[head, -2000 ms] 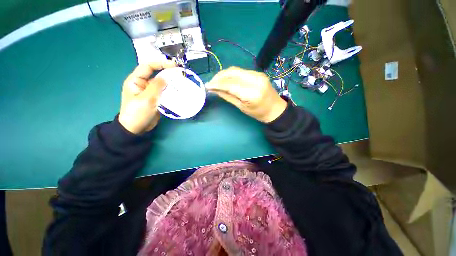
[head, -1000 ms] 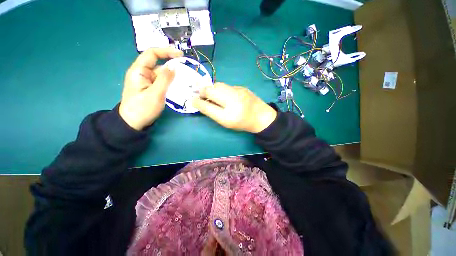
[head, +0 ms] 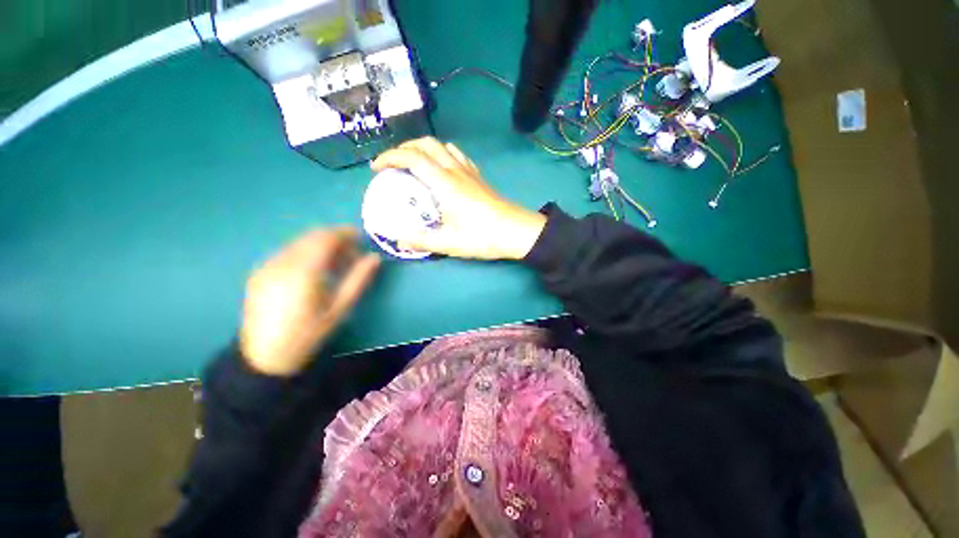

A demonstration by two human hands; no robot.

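Note:
The round white plastic housing (head: 398, 210) is at the middle of the green bench, below the screw feeder. My right hand (head: 463, 205) covers its right side, with the fingers over its upper rim. A dark patch shows near its lower rim. My left hand (head: 300, 299) is apart from the housing at its lower left, blurred, with thumb and fingers apart and nothing visible in it. The black electric screwdriver (head: 549, 63) hangs above and to the right of my right hand.
The screw feeder (head: 342, 79) stands behind the housing. Wired components (head: 647, 118) lie tangled at the right, beside a white forked bracket (head: 719, 68). A large open cardboard carton (head: 847, 200) stands at the right edge. The bench front edge runs before my body.
My left hand has let go of the housing and moved down and left. My right hand has shifted over the housing's right side. The screwdriver hangs lower in view than one second ago.

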